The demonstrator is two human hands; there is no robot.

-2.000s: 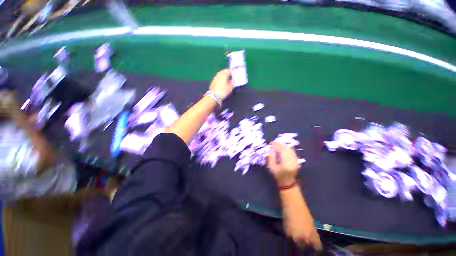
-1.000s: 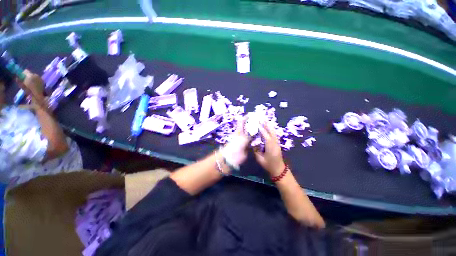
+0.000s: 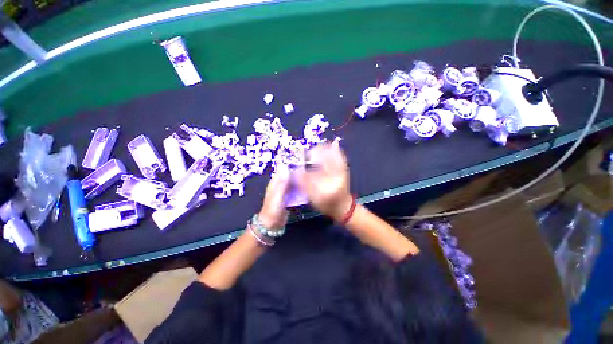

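My left hand (image 3: pixel 276 196) and my right hand (image 3: pixel 327 180) are close together in front of the central heap. Between them they hold a pale lilac handle shell (image 3: pixel 296 188), partly hidden by the fingers; the right hand is blurred over its upper end. Small pale plastic brackets (image 3: pixel 259 151) lie loose in a heap just beyond the hands. Several long open handle shells (image 3: pixel 146 156) lie left of the heap. Round pale fan heads (image 3: pixel 425 124) are piled at the right. One pale unit (image 3: pixel 180 60) lies singly on the green strip.
A blue screwdriver-like cylinder (image 3: pixel 80 213) and a crumpled clear bag (image 3: pixel 42 173) lie at left. A white box device (image 3: pixel 521 99) with a black hose and pale cable stands at right. Open cartons (image 3: pixel 158 300) are below the bench edge (image 3: pixel 386 195) at left and right.
The view has swung right, bringing the white device in. Since the oldest frame, my left hand has let go of the unit on the green strip and come back beside my right hand.
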